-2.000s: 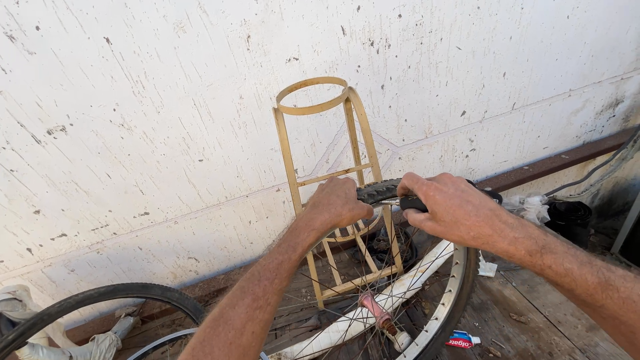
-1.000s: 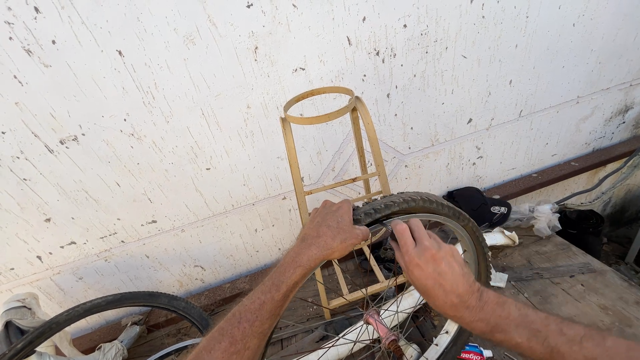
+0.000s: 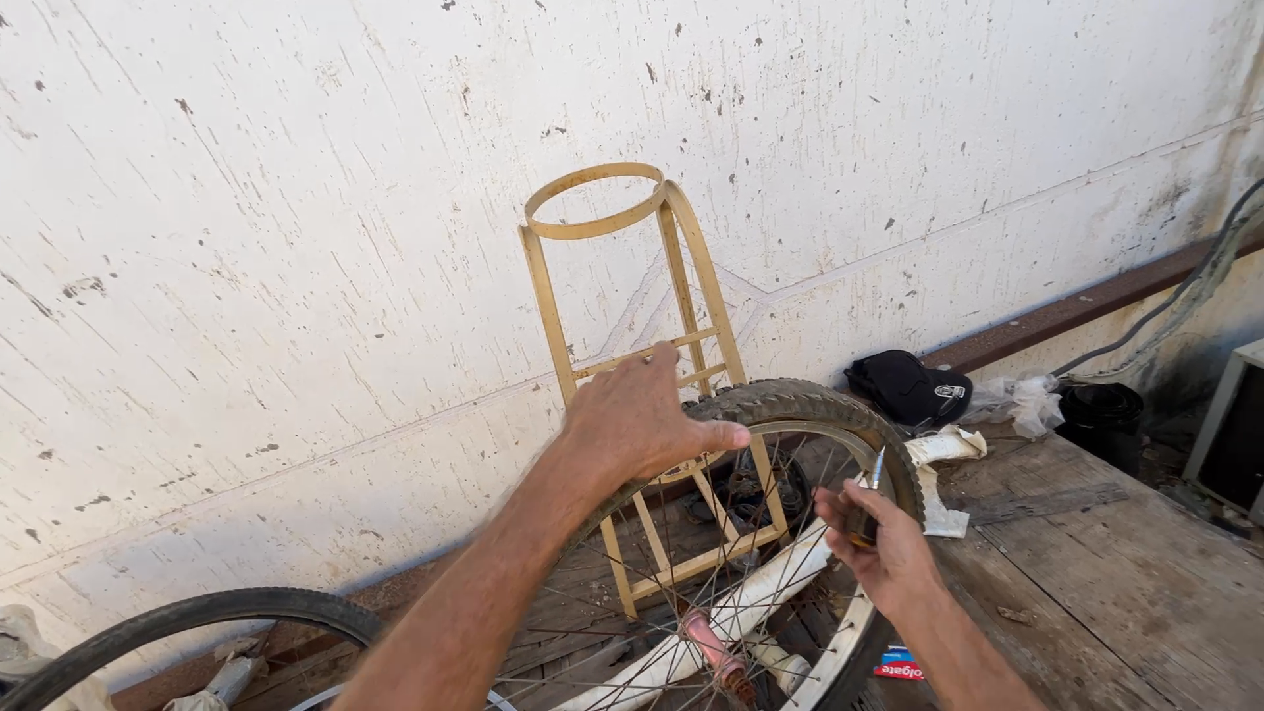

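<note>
A spoked bicycle wheel with a knobby black tire (image 3: pixel 810 400), a pale rim and a pink hub (image 3: pixel 706 637) stands upright before me. My left hand (image 3: pixel 642 420) is spread at the upper left of the tire, thumb out over the rim; whether its palm touches the tread is unclear. My right hand (image 3: pixel 879 543) is inside the right part of the rim, closed around a screwdriver (image 3: pixel 877 467) whose thin metal tip points up near the tire's inner edge. Its handle is mostly hidden by the fingers.
A yellow metal rack (image 3: pixel 548 306) with a ring top leans at the white wall behind the wheel. Another tire (image 3: pixel 188 607) lies lower left. A black cap (image 3: pixel 904 387), clear plastic (image 3: pixel 1027 403), a white tube (image 3: pixel 780 583) and a toothpaste box (image 3: pixel 899 664) rest on wooden boards (image 3: pixel 1116 573).
My left hand has come off its grip on the tire top and opened. My right hand has moved lower, away from the tire, and the screwdriver's tip now shows.
</note>
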